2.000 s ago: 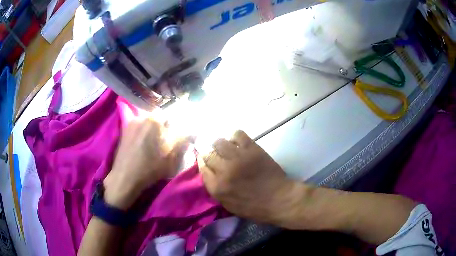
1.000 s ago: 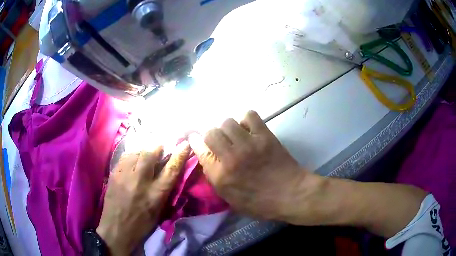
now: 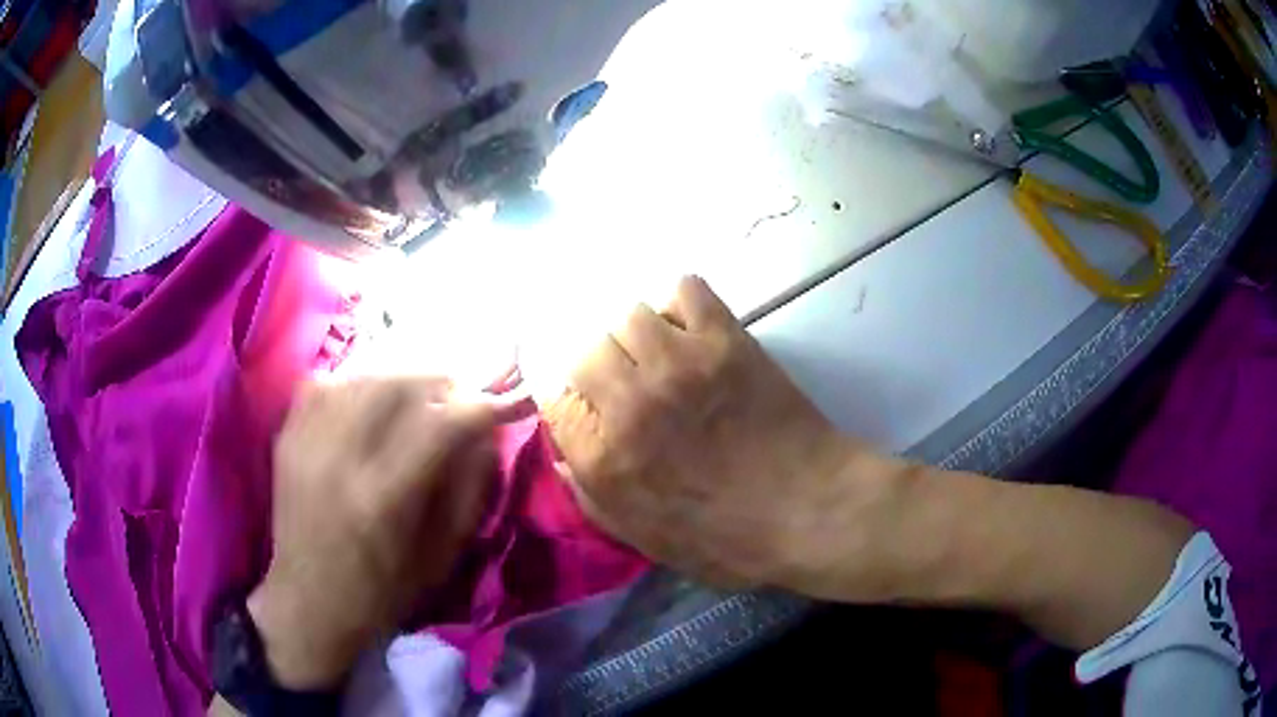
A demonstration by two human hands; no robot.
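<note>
Magenta fabric (image 3: 154, 364) lies on the left of the white machine bed and runs under both hands, with pale lilac fabric (image 3: 427, 672) at the lower edge. My left hand (image 3: 385, 490), slightly blurred, holds the magenta edge between its fingers. My right hand (image 3: 686, 434) grips the same edge just right of it, fingers curled. The fingertips are near each other, in front of the sewing machine head (image 3: 336, 112). Lamp glare hides the needle area and part of the fabric edge.
Scissors with green and yellow-orange handles (image 3: 1092, 238) lie at the right. A pale translucent heap (image 3: 910, 63) sits behind them. A grey measuring strip (image 3: 980, 446) follows the curved front edge. A magenta pile (image 3: 1218, 420) is at the lower right. A thread end lies on the bed.
The view has shifted, so the machine head shows further left. Both hands have moved away from the needle area since the oldest frame. Since one second ago, the left hand has turned, its fingers more bent.
</note>
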